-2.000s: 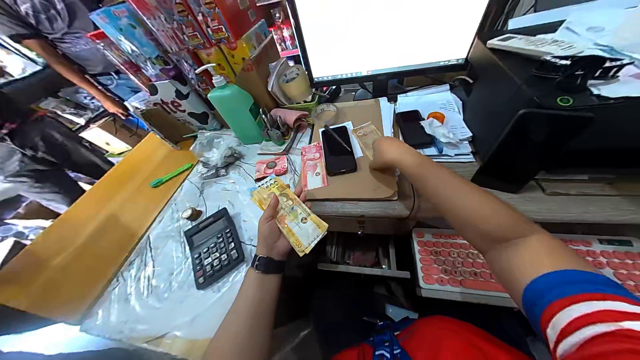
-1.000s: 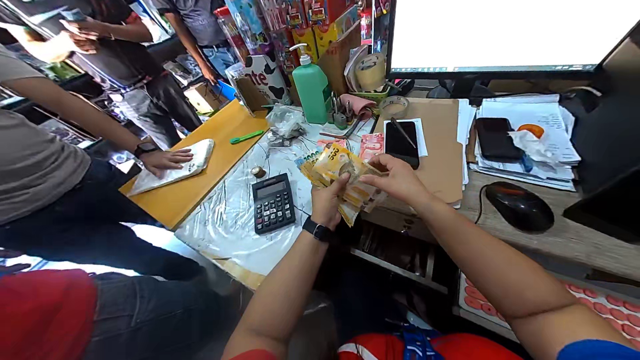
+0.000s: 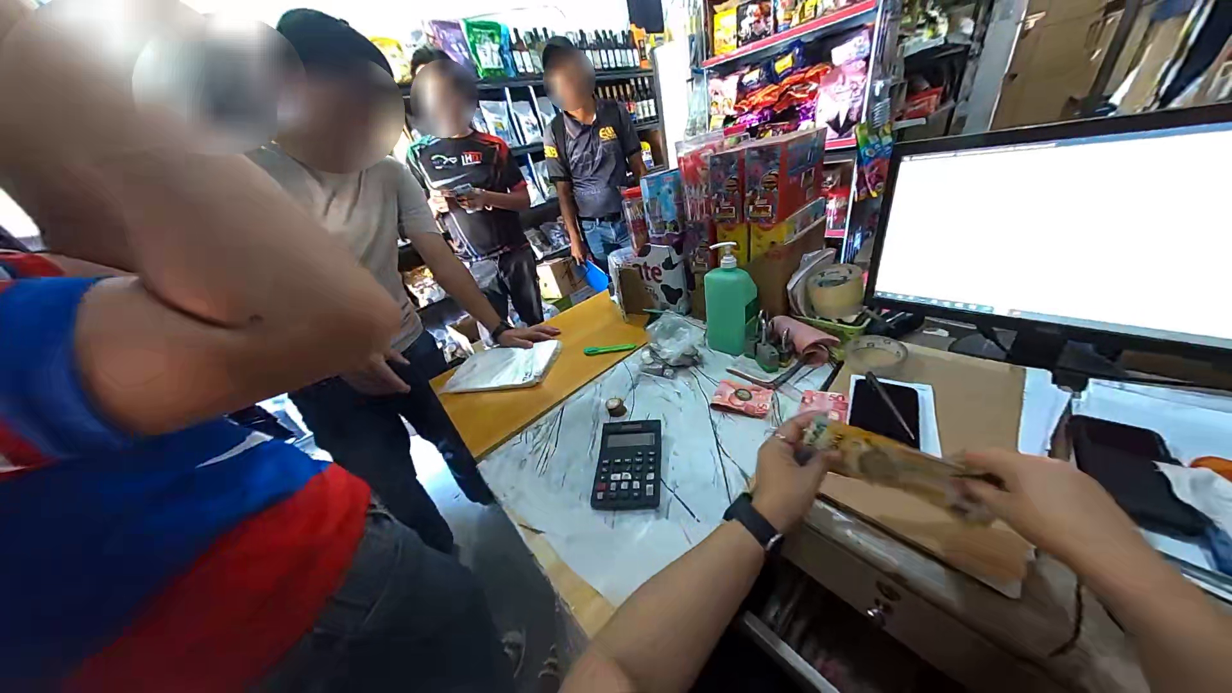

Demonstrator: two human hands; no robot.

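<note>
A stack of yellow-orange banknotes (image 3: 890,462) is stretched between my two hands, above the brown cardboard on the desk. My left hand (image 3: 791,472), with a black watch on the wrist, grips the left end. The right end is pinched by my right hand (image 3: 1025,496), partly blurred. Behind the notes a dark smartphone (image 3: 884,412) lies with a pen across it. Red banknotes (image 3: 741,397) rest to the left of the phone, on the plastic-covered counter. A black calculator (image 3: 627,465) lies left of my left hand.
A green pump bottle (image 3: 731,303), a tape roll (image 3: 877,352) and a monitor (image 3: 1059,231) stand behind. Another phone (image 3: 1121,467) lies at right. A co-worker's hand rests by a white plastic packet (image 3: 505,366). Another person in blue and red is close at left; an open drawer is below.
The yellow notes, fanned in my left hand two seconds ago, are now held at both ends. My right hand has come from the cardboard to them. The view has swung left and up.
</note>
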